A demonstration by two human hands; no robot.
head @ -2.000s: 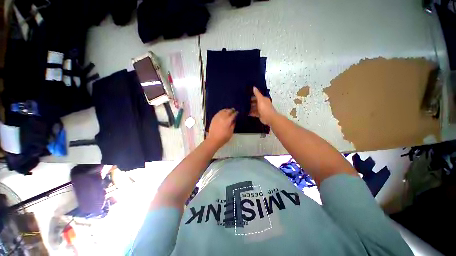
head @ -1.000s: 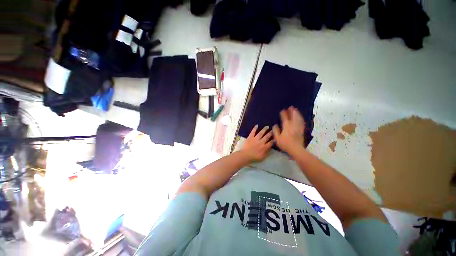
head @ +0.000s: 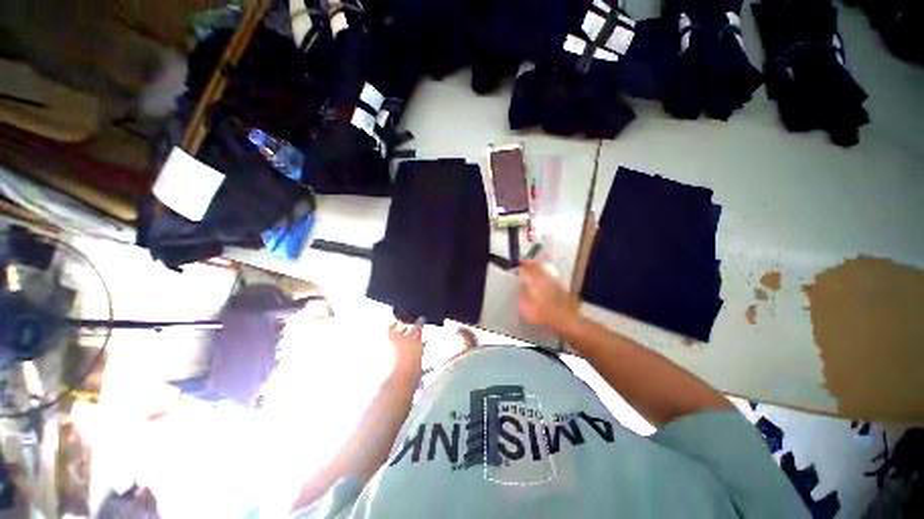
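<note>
A black fabric stack lies left of the phone, with a dark tie strip passing under it. My left hand is at its near edge; its fingers are partly hidden, and its grip is unclear. My right hand is over the table edge between the stacks, its fingertips at a small green tool; whether they hold it is unclear. A navy fabric stack lies flat to the right, untouched.
A phone lies above the green tool, beside a pale pinkish strip. Dark bundles with white labels line the far side. A dark heap with a white sheet and a bottle is left. A fan stands lower left.
Both hands have left the navy stack and moved left, the left hand to the black stack and the right hand to the green tool. The view has shifted left.
</note>
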